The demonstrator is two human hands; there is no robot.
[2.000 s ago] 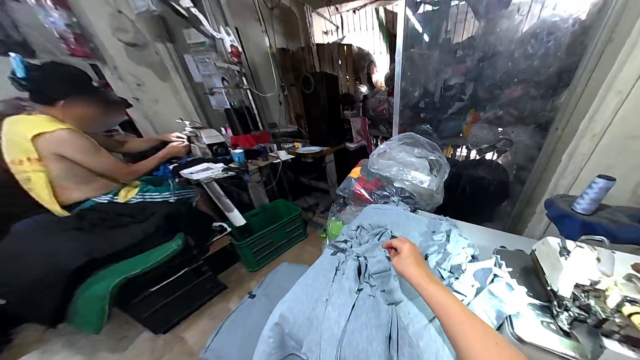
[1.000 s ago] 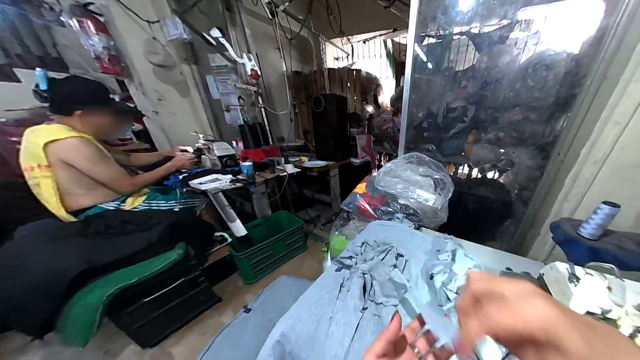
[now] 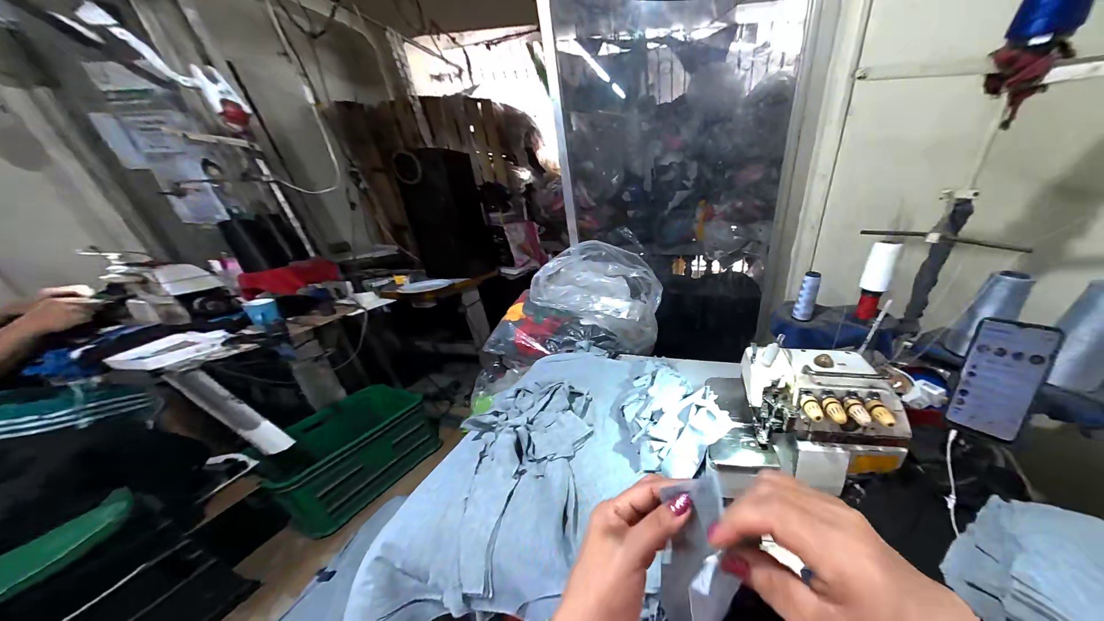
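Observation:
My left hand (image 3: pixel 625 543) pinches a small grey-blue fabric piece (image 3: pixel 690 548) between thumb and fingers, at the lower middle of the view. My right hand (image 3: pixel 806 543), slightly blurred, grips the right edge of the same piece, and a pale bit shows at its fold. Beyond my hands, a heap of light blue fabric scraps (image 3: pixel 673 414) lies on spread blue cloth (image 3: pixel 414 526). Left of the heap sit gathered blue garment pieces (image 3: pixel 530 431). An overlock sewing machine (image 3: pixel 819 397) stands just beyond my right hand.
Clear plastic bags (image 3: pixel 595 297) stand behind the cloth. At left are a green crate (image 3: pixel 354 466) and a person's hands (image 3: pixel 56 310) at another sewing machine (image 3: pixel 172 289). A lit phone (image 3: pixel 1005 379), thread cones (image 3: pixel 880 267) and stacked blue fabric (image 3: pixel 1026 561) are at right.
My right hand has left the gathered fabric, and my left hand has come into view. Both hands now hold a fabric piece near the machine. The view has turned right.

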